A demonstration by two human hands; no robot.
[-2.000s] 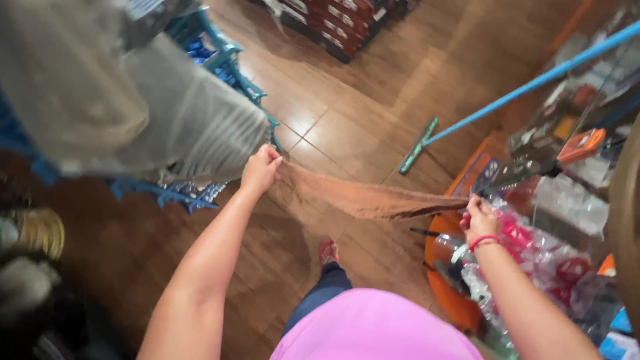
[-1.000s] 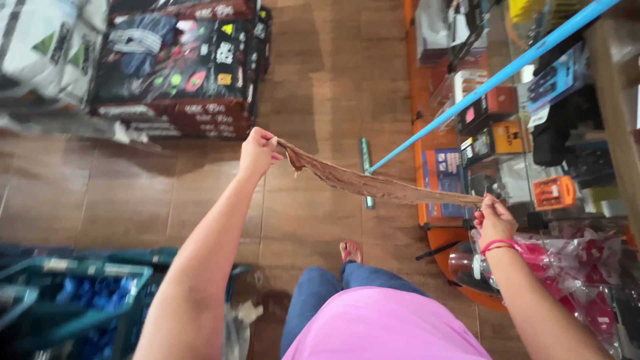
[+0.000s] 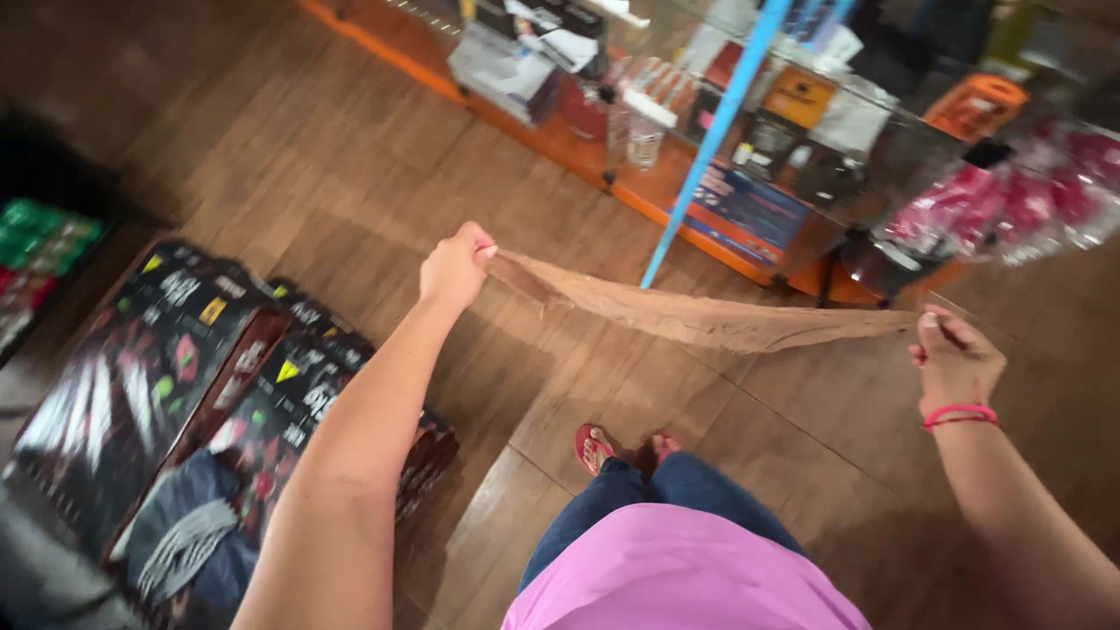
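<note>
A long strip of thin brown cloth (image 3: 700, 317) hangs between my two hands, sagging a little, with frayed lower edges. Its left end is pinched in my left hand (image 3: 458, 265). My right hand (image 3: 960, 354), with a pink band at the wrist, grips the right end. Beyond the cloth, a light blue pole (image 3: 722, 131) slants up from behind the strip's upper edge; its lower end is hidden.
Stacked plastic-wrapped dark bags (image 3: 232, 350) lie at the left, a folded blue-grey cloth (image 3: 188, 525) on them. A glass display case with an orange base (image 3: 542, 138) holds boxes across the top. Pink plastic-wrapped goods (image 3: 1006, 197) are at the upper right. Wooden-looking tiles cover the floor.
The view has turned strongly, bringing the display case across the top and the bags to the left. Both hands still hold the cloth stretched between them.
</note>
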